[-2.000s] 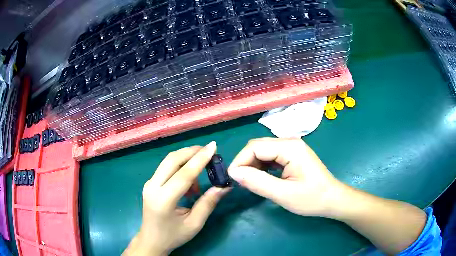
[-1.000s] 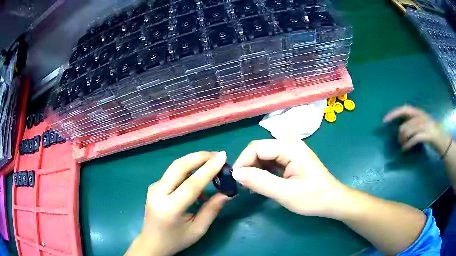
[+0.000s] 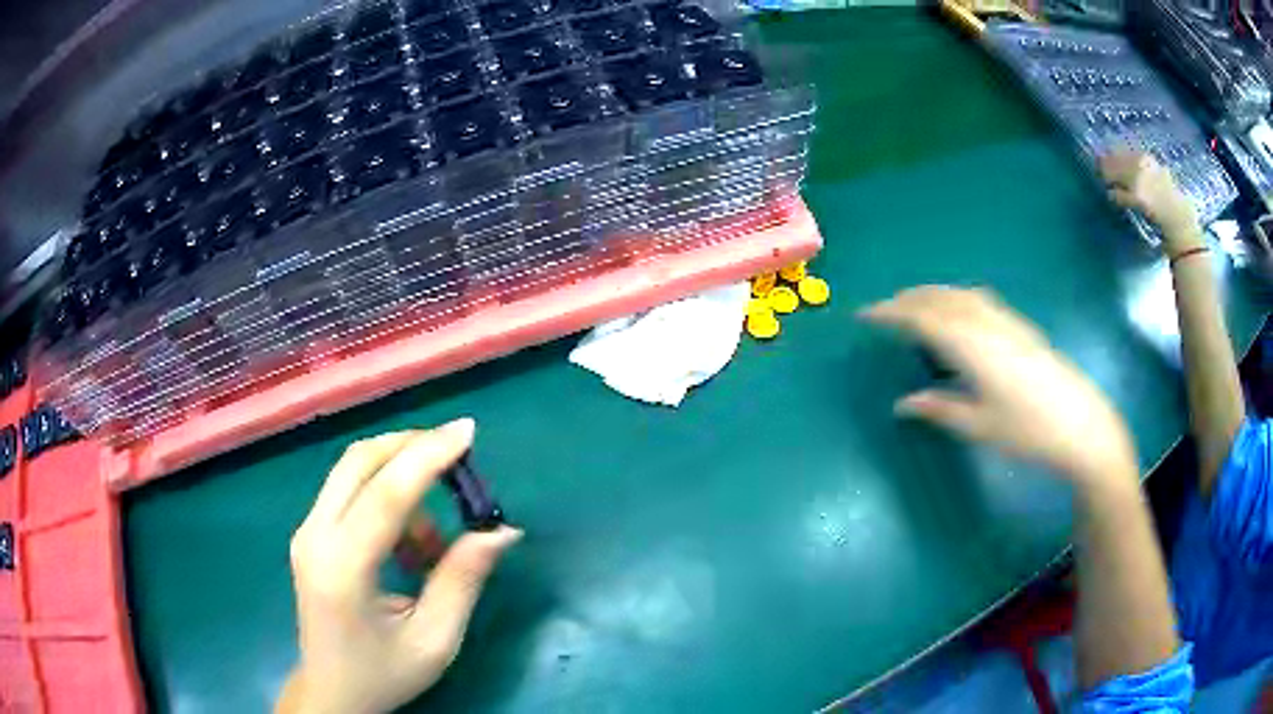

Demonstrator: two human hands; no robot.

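My left hand (image 3: 384, 565) holds a black device housing (image 3: 472, 494) on edge between thumb and fingertips, above the green mat. My right hand (image 3: 1012, 384) is blurred, well to the right, with thumb and fingers apart; a dark patch shows between them, and no held thing can be made out. The clear blister tray stack (image 3: 586, 209) stands behind, its top tray filled with black housings, on a red-pink tray (image 3: 461, 342). A white cloth (image 3: 670, 349) lies by its front edge, next to small yellow-orange pieces (image 3: 782, 300).
A red-pink ribbed tray (image 3: 63, 586) with a few black housings is at the left edge. At the right, another person's hand (image 3: 1149, 188) is over a grey tray of parts (image 3: 1068, 84), with a blue sleeve below. The mat's curved edge (image 3: 963, 603) runs along the lower right.
My right hand has left the housing and moved right. My left hand still holds the housing. The view has turned right. The other person's hand is now at the grey tray.
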